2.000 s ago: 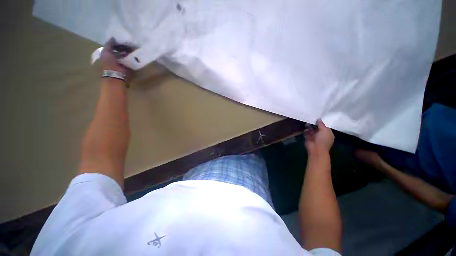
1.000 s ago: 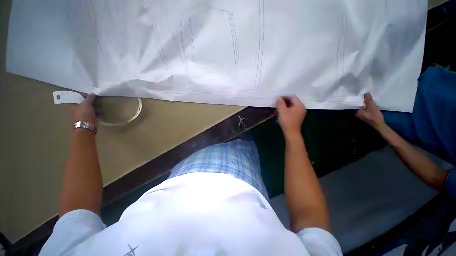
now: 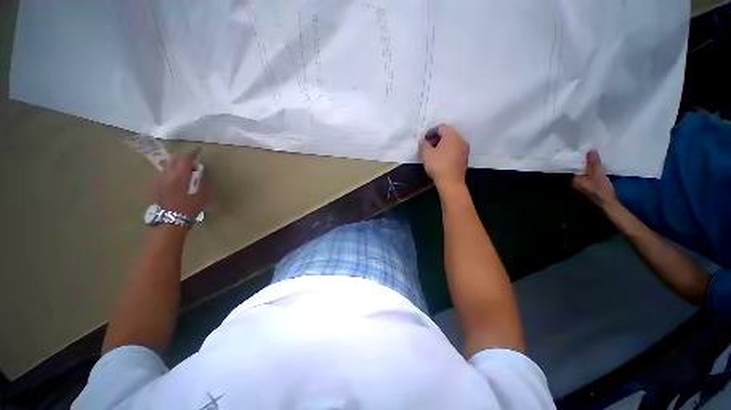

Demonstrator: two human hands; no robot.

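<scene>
A large white marker paper (image 3: 353, 80) with faint dashed pattern lines and creases spans the upper view. My right hand (image 3: 445, 154) pinches its near edge right of centre. My left hand (image 3: 180, 184), slightly blurred and wearing a metal watch, is just below the paper's edge, apart from it. It holds a white tape measure (image 3: 149, 150); one part sticks out at the upper left and its end shows by the fingers.
The beige-covered table (image 3: 88, 208) lies under the paper, with a dark edge strip (image 3: 353, 210) marked in chalk. At the right, another person's hand (image 3: 595, 182) holds the paper's near edge. That person's blue clothing (image 3: 681, 200) is beside it. Dark green floor shows between us.
The paper has been drawn out flatter, and its lines show. My left hand has let go of its edge and moved right. My right hand has shifted left. The other person's hand now holds the edge.
</scene>
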